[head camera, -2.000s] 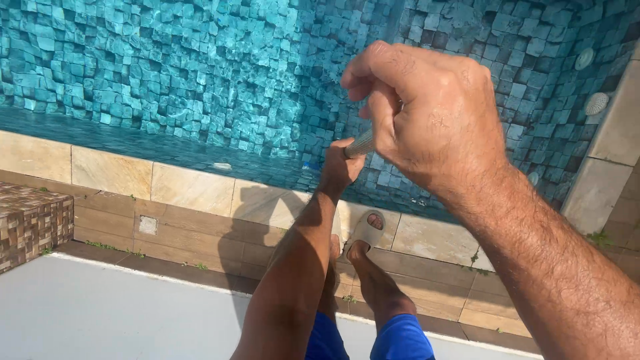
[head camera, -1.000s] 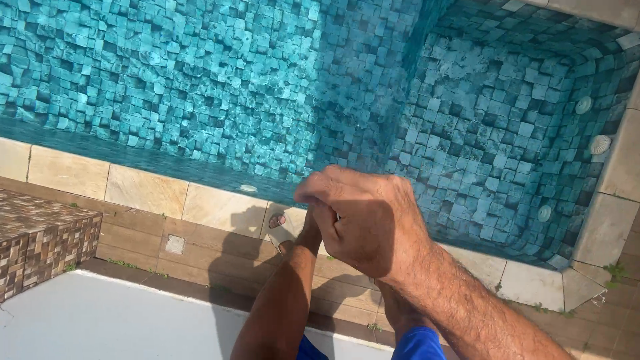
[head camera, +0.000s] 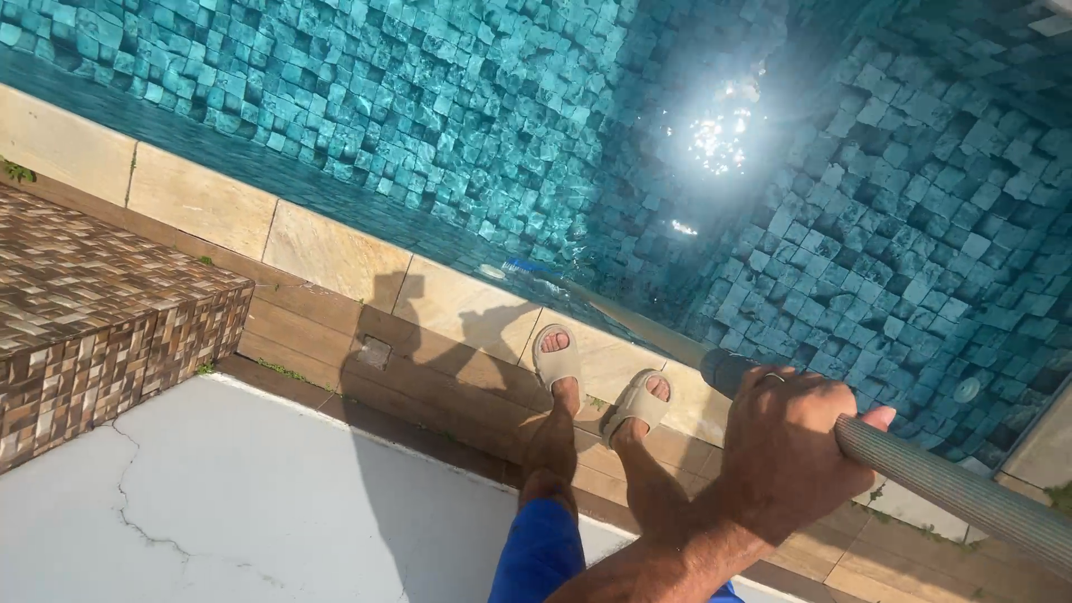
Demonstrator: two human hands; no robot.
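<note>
My left hand (head camera: pixel 791 448), a ring on one finger, is closed around a ribbed grey pole (head camera: pixel 946 481) at the lower right. The pole leaves the view at the right edge. Beyond my fingers it has a dark collar (head camera: pixel 724 373), then a paler, thinner length (head camera: pixel 636 322) slants left over the stone edge into the pool water. Near its far end, a blue bristled thing, perhaps a brush head (head camera: pixel 528 266), shows in the water close to the pool wall. My right hand is out of view.
My feet in beige slides (head camera: pixel 557 356) stand at the pale stone coping (head camera: pixel 335 243). A mosaic-tiled block (head camera: pixel 126 310) stands at left, beside a cracked white surface (head camera: pixel 251 494). Sun glare lies on the pool water (head camera: pixel 419 109).
My left hand has moved right, along with the pole. My right hand, raised in both earlier frames, has left the view. The blue thing and the pole's long slanting length have come into sight.
</note>
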